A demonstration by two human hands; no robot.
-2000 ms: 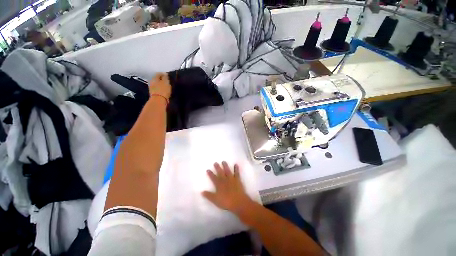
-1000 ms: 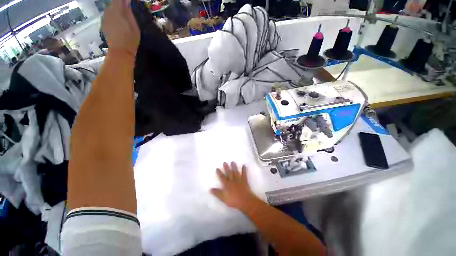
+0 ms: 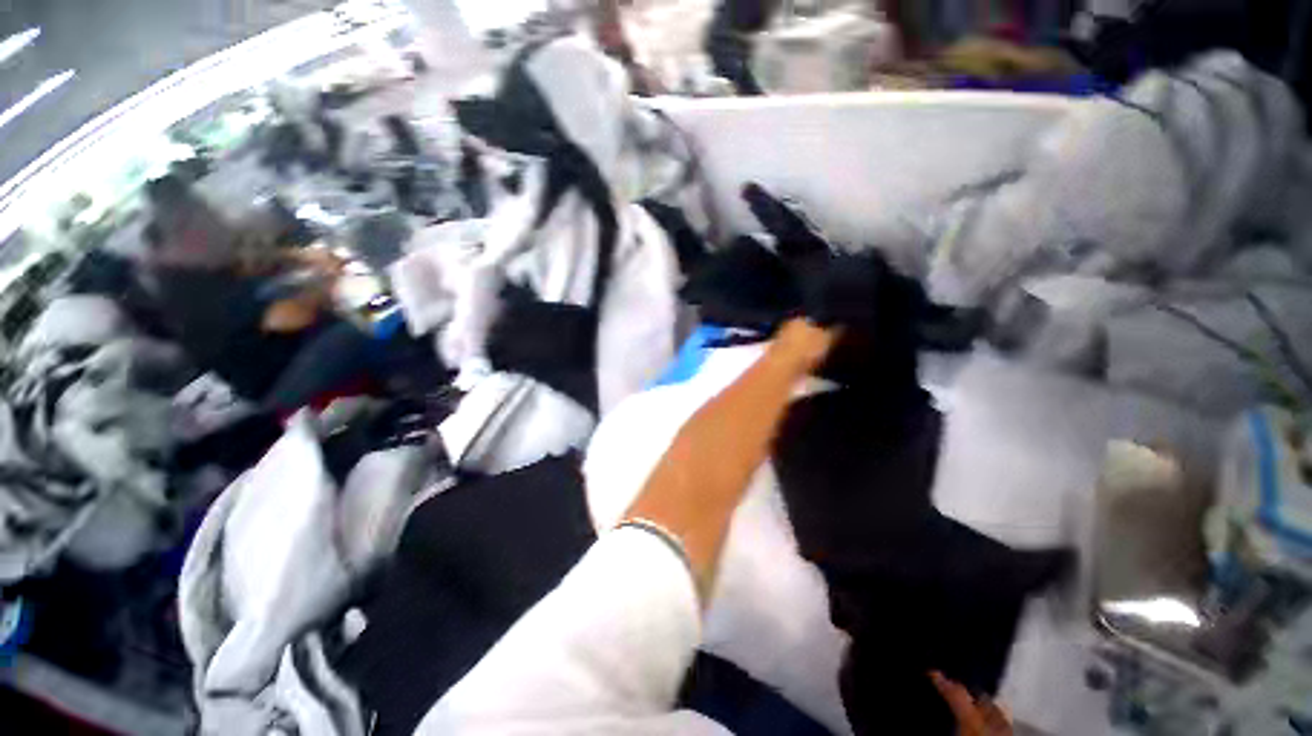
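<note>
The picture is blurred by motion. My left hand [image 3: 806, 345] reaches forward and grips a bundle of black pieces [image 3: 863, 460] near its upper end; its fingertips are hidden in the dark cloth. The black bundle lies crumpled and loose across the white panels [image 3: 763, 575] on the table. My right hand [image 3: 971, 707] shows only as a few fingers at the bottom edge, by the bundle's lower part; its grip cannot be told. The overlock machine [image 3: 1281, 489] is cut off at the right edge.
Heaps of grey-white and black garment parts [image 3: 281, 554] are at the left. A grey-white heap with black lines [image 3: 1122, 173] lies behind the table at the right. A low white partition [image 3: 878, 158] runs behind. A person [image 3: 216, 288] is blurred at the far left.
The view has swung left. The black bundle, held up high by my left hand before, is now lower and spread over the white panels. My right hand is no longer flat on the white panels' middle.
</note>
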